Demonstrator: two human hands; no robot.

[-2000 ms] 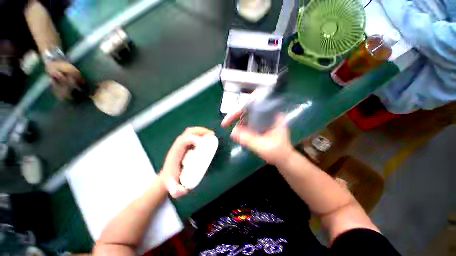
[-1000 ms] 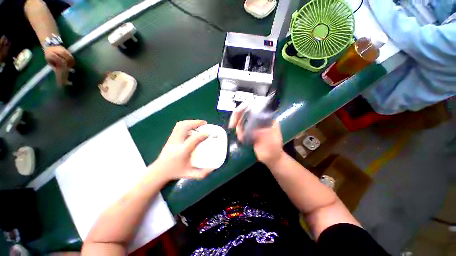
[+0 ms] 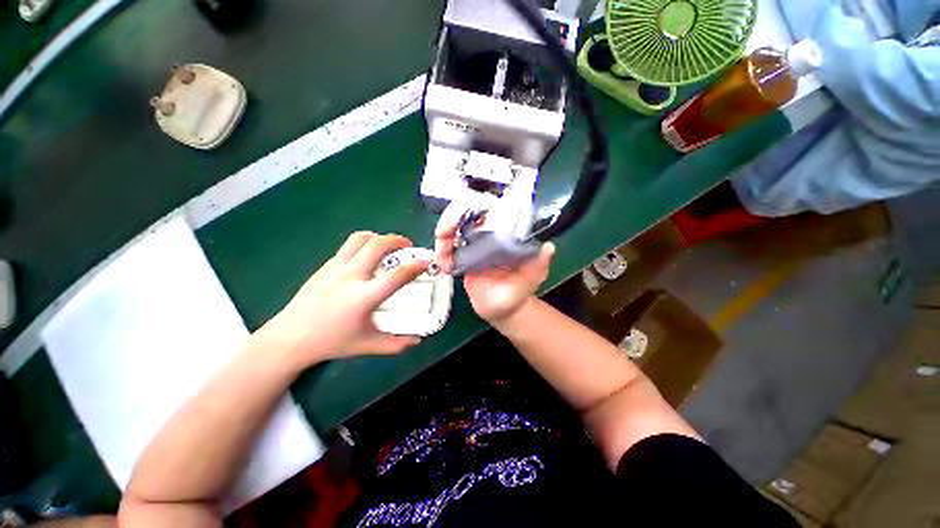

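An off-white plug-in unit (image 3: 417,305) is held in my left hand (image 3: 356,299), with my fingers around its left side and round screw recesses showing at its top edge. My right hand (image 3: 500,284) grips a grey electric screwdriver (image 3: 495,251) with a thick black cord curving up from it. The screwdriver's front end points left at the unit's upper right recess; whether the tip touches the screw is too small to tell. The white-grey screw feeder (image 3: 487,139), with a dark open hopper, stands just beyond my hands.
A white sheet (image 3: 155,351) lies at left. Another off-white unit (image 3: 202,106) lies beyond the pale strip (image 3: 309,155). A green fan (image 3: 675,36) and amber bottle (image 3: 722,98) stand at upper right, beside a person's light blue sleeve (image 3: 855,134). Units lie in a box below the bench.
The screwdriver has come left against or close to the unit's top edge. The unit's recesses now face up. The view has shifted, so the neighbour's hand across the line is out of frame.
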